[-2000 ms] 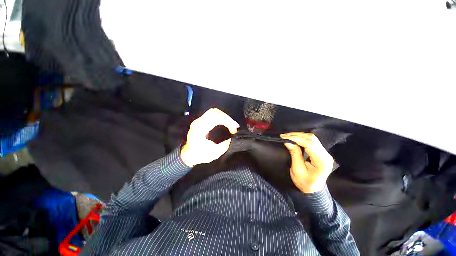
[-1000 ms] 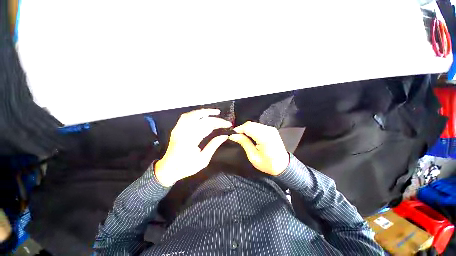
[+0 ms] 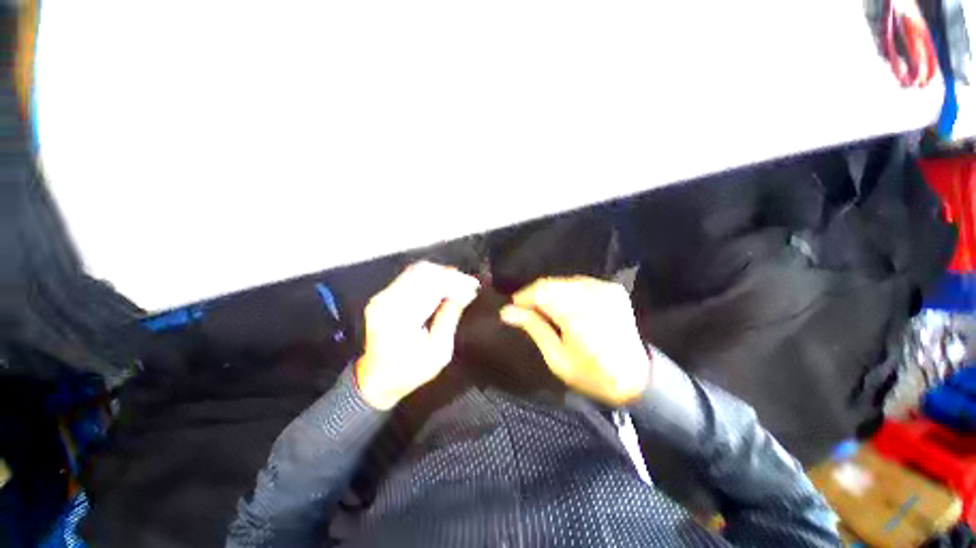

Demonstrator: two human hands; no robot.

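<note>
Black cloth [image 3: 749, 300] lies in a large loose heap over my lap and below the front edge of the white table [image 3: 460, 118]. My left hand [image 3: 415, 330] is in front of my chest, thumb and finger pinched at the cloth's dark edge. My right hand [image 3: 583, 330] is just to its right, thumb and forefinger also pinched together. A short dark stretch of cloth lies between the fingertips. The picture is blurred, and the pinched edge is hard to make out against the black heap.
A black stack of layered cloth [image 3: 54, 236] is at the table's left end. Red looped handles [image 3: 908, 45] lie at its right end. A brown cardboard box [image 3: 894, 498] and a red plastic item [image 3: 931, 455] are at the lower right.
From one second ago, my hands have moved slightly apart, leaving a small gap between the fingertips. Since the oldest frame they have come closer together. The view has turned, bringing the red handles in.
</note>
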